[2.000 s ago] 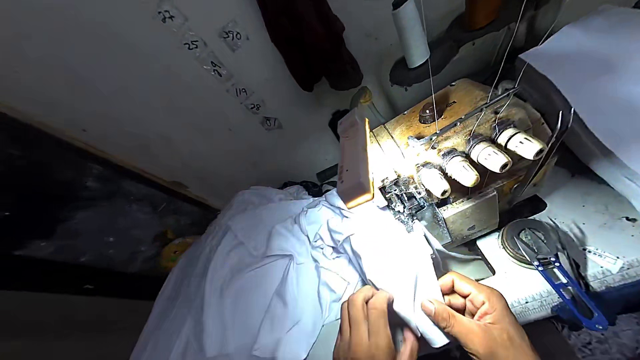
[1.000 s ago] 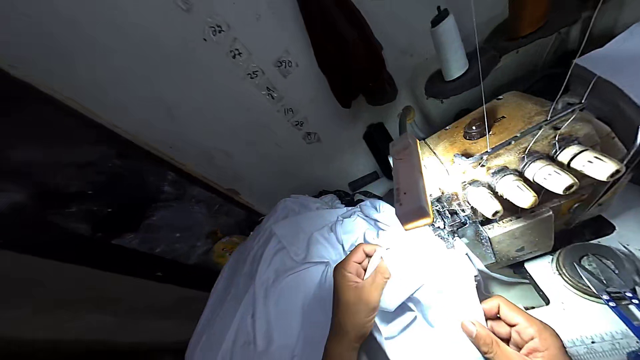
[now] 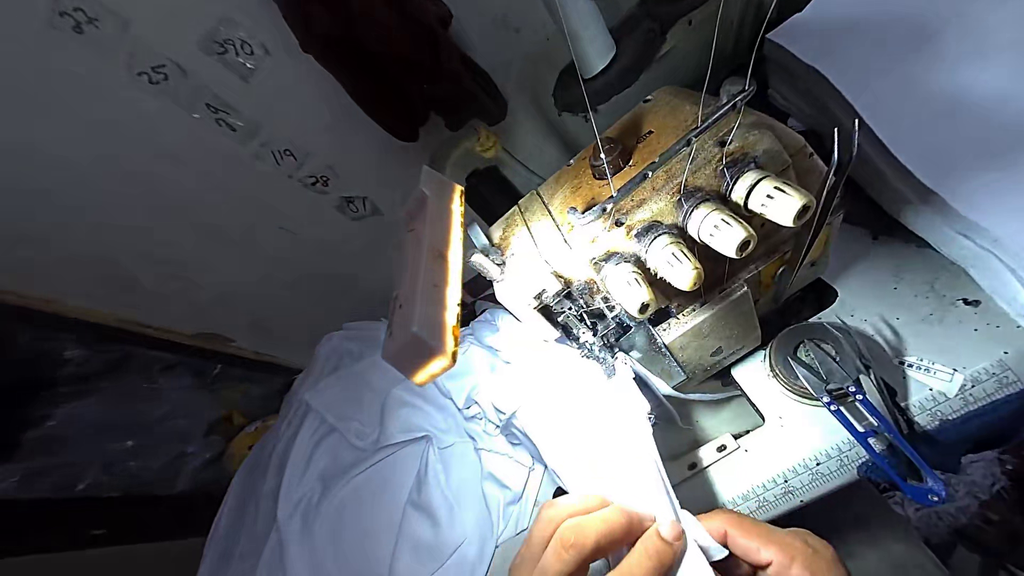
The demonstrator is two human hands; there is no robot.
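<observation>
White fabric (image 3: 592, 432) runs from under the presser area of an overlock sewing machine (image 3: 664, 200) down to my hands at the bottom of the view. My left hand (image 3: 600, 536) pinches the cloth between thumb and fingers. Just right of it, my right hand (image 3: 768, 544) grips the fabric's edge, its fingertips partly hidden by cloth. More of the white fabric lies bunched on the left, below the machine's lit lamp (image 3: 436, 280). The needle area is partly lost in glare.
Blue-handled thread snips (image 3: 880, 440) lie beside a round metal dish (image 3: 800, 360) on the machine bed at right. A measuring tape (image 3: 800, 480) runs along the bed's front edge. Dark cloth (image 3: 400, 64) hangs behind, and white cloth (image 3: 928, 104) lies upper right.
My left hand has moved from the bunched cloth near the lamp down to the fabric's edge, close beside my right hand. The view has shifted.
</observation>
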